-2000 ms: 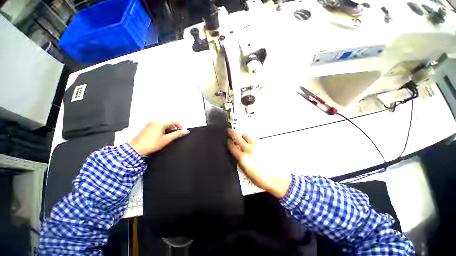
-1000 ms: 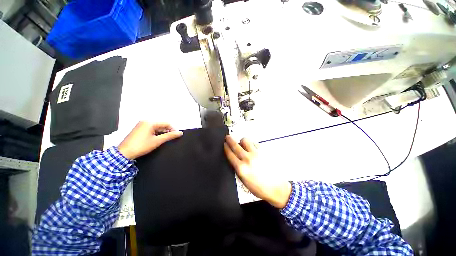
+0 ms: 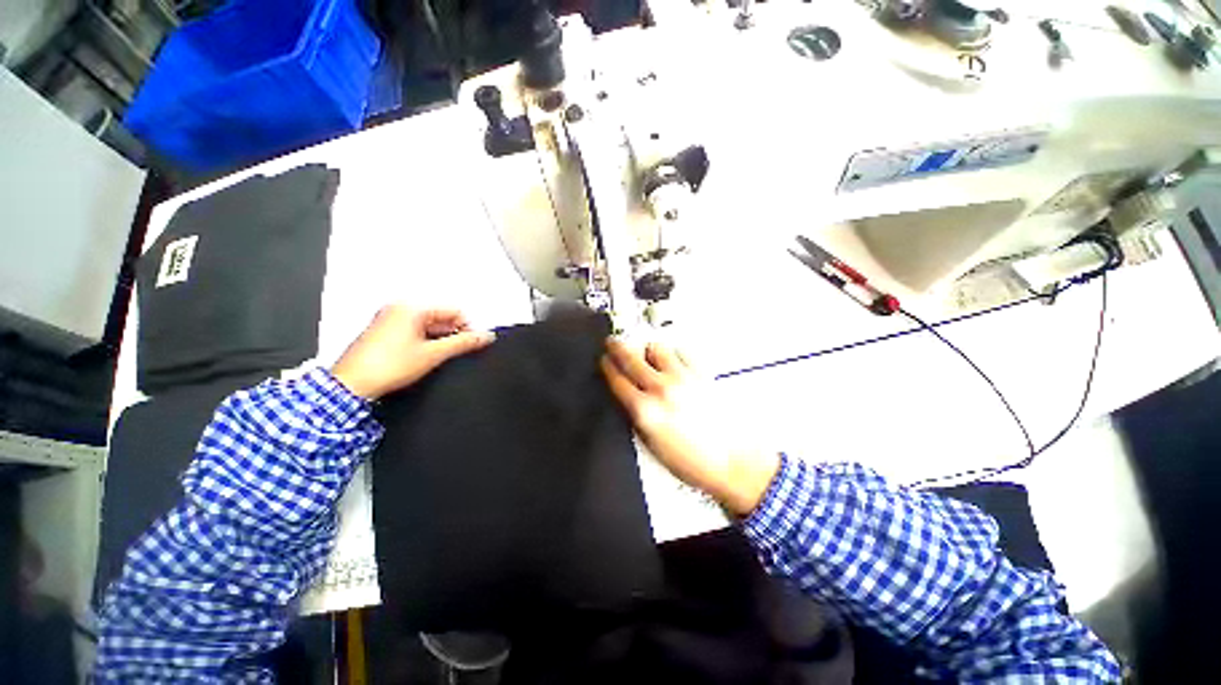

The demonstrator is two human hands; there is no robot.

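A black fabric panel (image 3: 502,468) lies flat in front of the sewing machine (image 3: 790,161), its far edge at the presser foot and needle (image 3: 597,288) and its near end hanging over the table's front edge. My left hand (image 3: 406,351) rests on the panel's far left corner, thumb along the edge. My right hand (image 3: 676,422) lies along its right edge, fingertips on the fabric close below the foot. A narrow dark strip (image 3: 830,355) runs along the bed from the right towards my right hand. The needle tip is too small to make out.
A black stack with a white label (image 3: 234,281) lies at far left, a second black pile (image 3: 154,462) nearer me. Red-handled snips (image 3: 846,277) with a thin cord (image 3: 984,377) lie under the machine arm. A blue crate (image 3: 255,80) stands beyond the table. Another black piece (image 3: 998,515) is at lower right.
The panel and both hands are slightly nearer the presser foot, and less of the dark piece beyond the panel's edge shows. The camera view has also shifted a little. Both hands stay on the panel.
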